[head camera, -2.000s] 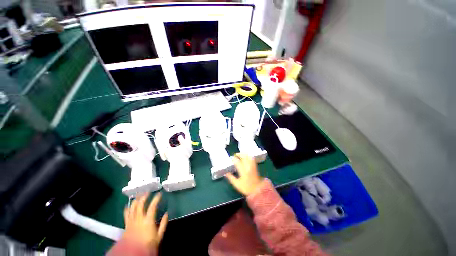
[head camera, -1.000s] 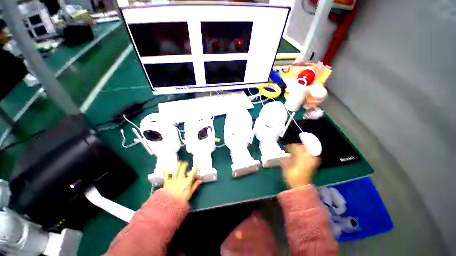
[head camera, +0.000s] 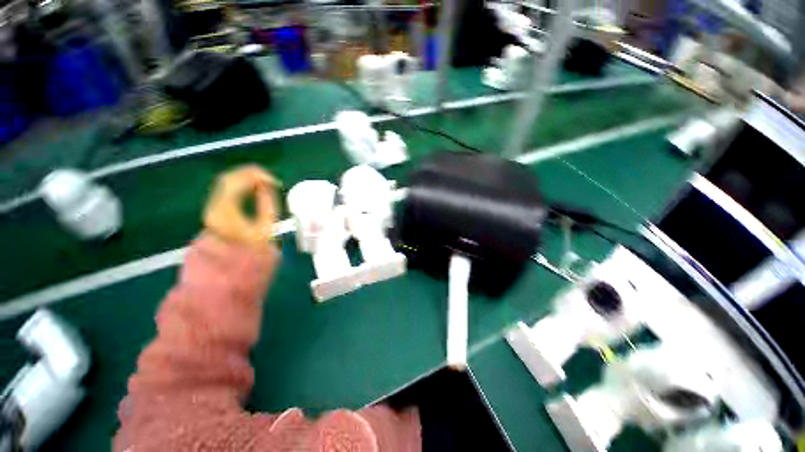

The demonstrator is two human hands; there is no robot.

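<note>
My left hand (head camera: 243, 207) is blurred, reached out over the green bench. Its fingers are curved with a gap between them, and I see nothing in it. Just right of it two white pan-tilt cameras (head camera: 365, 207) stand close together on flat feet, left of the black printer (head camera: 477, 212). The hand does not visibly grip them. My right hand is not in view; some pink cloth shows at the bottom edge. Two of the white test-row cameras (head camera: 583, 309) show at the lower right, tilted in the picture and blurred.
A white strip (head camera: 457, 309) hangs from the printer's front. The monitor (head camera: 741, 177) is cut off at the right. More white cameras lie on the line at the left (head camera: 81, 205), lower left (head camera: 48, 371) and behind (head camera: 366, 139). A grey post (head camera: 538, 79) rises behind the printer.
The view has swung left, from the monitor and test row to the printer and line. My left hand has left the test row and reached out left. My right hand has gone out of view.
</note>
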